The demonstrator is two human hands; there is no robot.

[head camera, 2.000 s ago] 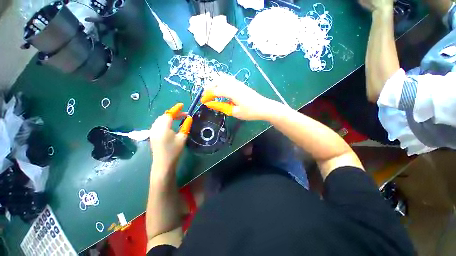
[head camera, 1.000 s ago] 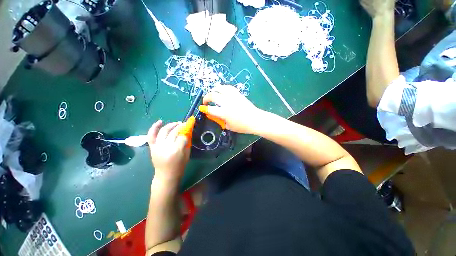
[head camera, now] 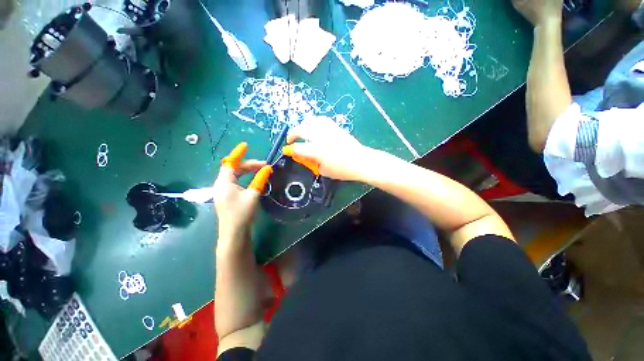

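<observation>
The black housing shell [head camera: 300, 204] lies near the table's front edge, its ringed central hole facing up. A straight black rod antenna [head camera: 277, 146] slants up from its upper left side. My left hand [head camera: 239, 194], with orange finger cots, pinches at the shell's upper left rim by the antenna's base; one orange-tipped finger is raised. My right hand [head camera: 328, 151] grips at the shell's upper edge, fingertips beside the antenna, an orange cot over the shell. Whether a thin gasket lies between the fingertips is too small to tell.
Tangled white gaskets [head camera: 275, 99] lie beyond the shell, a denser heap [head camera: 388, 42] farther right. A white glue bottle [head camera: 194, 195] lies across a black cup [head camera: 147, 211]. Another bottle [head camera: 239, 51], white cards [head camera: 311, 46], stacked housings [head camera: 95, 63] and O-rings [head camera: 132, 284] are around. Another person's arm [head camera: 549, 84] is right.
My left hand's orange-tipped finger lifted away from the antenna since a second ago. My right hand stays at the shell's upper edge. The view has shifted slightly.
</observation>
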